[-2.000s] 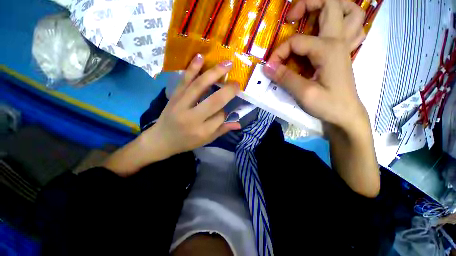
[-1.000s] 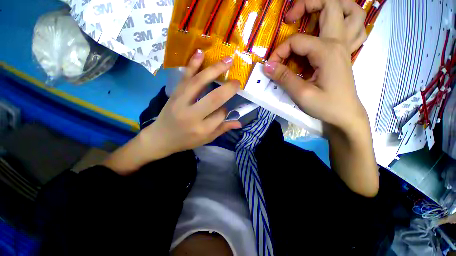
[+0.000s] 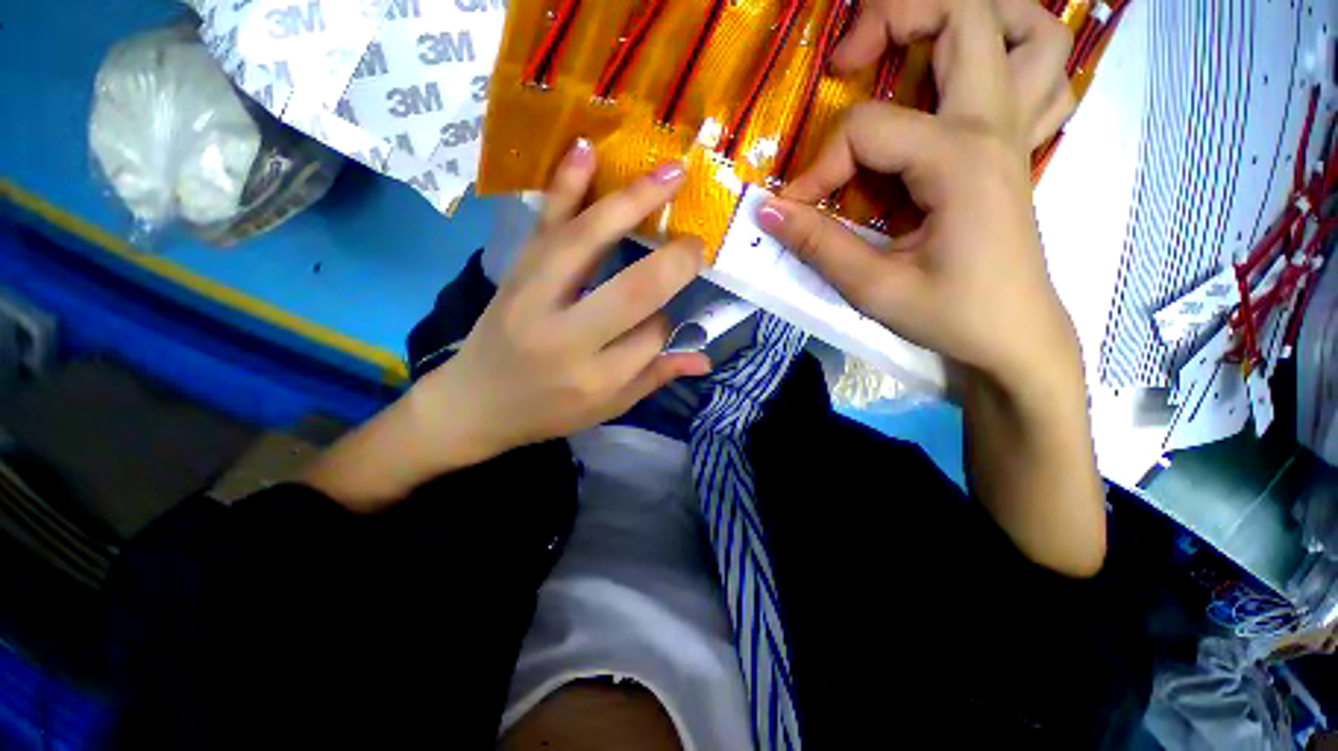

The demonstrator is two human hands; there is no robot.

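A shiny amber-orange film panel (image 3: 631,125) with rows of dark red lead wires lies at the top centre, running out of the top edge. A white pad sheet (image 3: 822,301) with small black dots lies along and under its lower edge. My left hand (image 3: 572,323) rests with spread fingertips on the panel's lower edge and grips nothing. My right hand (image 3: 939,191) has its thumb on the white sheet beside the orange edge and its index finger bent close to it. Whether something small is pinched there is hidden.
White 3M backing paper (image 3: 389,88) is at upper left, a clear bag of white material (image 3: 176,132) beyond it. At right are a black-lined white sheet (image 3: 1174,220) and a heap of red-lead pads (image 3: 1277,272). A striped tie (image 3: 741,514) hangs below.
My right thumb has slid slightly left and down on the white sheet, and the index finger has straightened a little. My left hand has barely moved.
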